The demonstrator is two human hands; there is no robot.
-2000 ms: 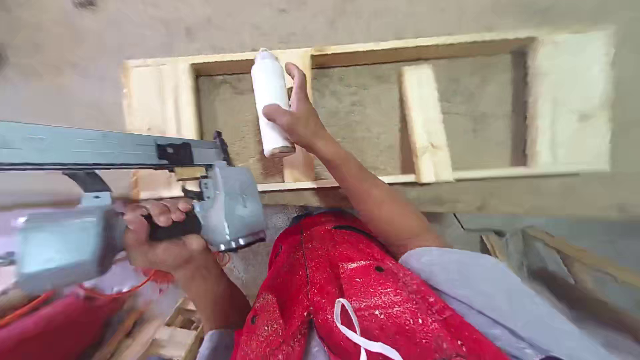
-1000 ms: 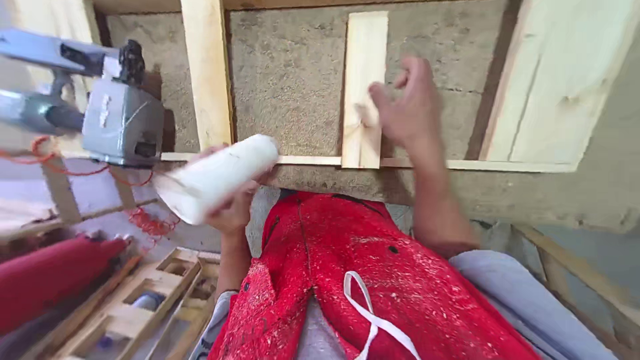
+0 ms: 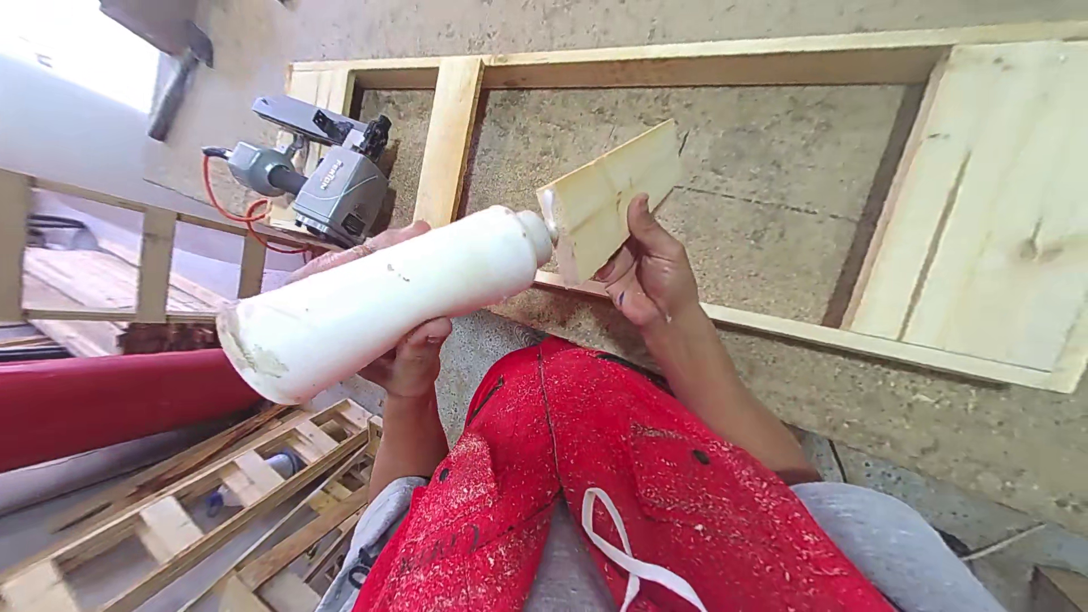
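My left hand (image 3: 408, 348) grips a white plastic squeeze bottle (image 3: 382, 302), tilted with its nozzle end up and to the right. The nozzle meets the end of a short wooden board (image 3: 616, 200), where a white streak of what looks like glue shows. My right hand (image 3: 654, 272) holds that board, raised and angled over a wooden frame (image 3: 714, 68) lying on the work surface. A wooden crosspiece (image 3: 450, 136) spans the frame at left.
A pneumatic nailer (image 3: 340, 191) with an orange hose rests on the frame's left end. A hammer (image 3: 178, 89) lies at the upper left. A red cylindrical object (image 3: 119, 404) and slatted wooden frames (image 3: 170, 527) are at the lower left.
The nailer, held in my left hand two seconds ago, now rests on the frame. The bottle has passed from my right hand to my left. My right hand has lifted the short board.
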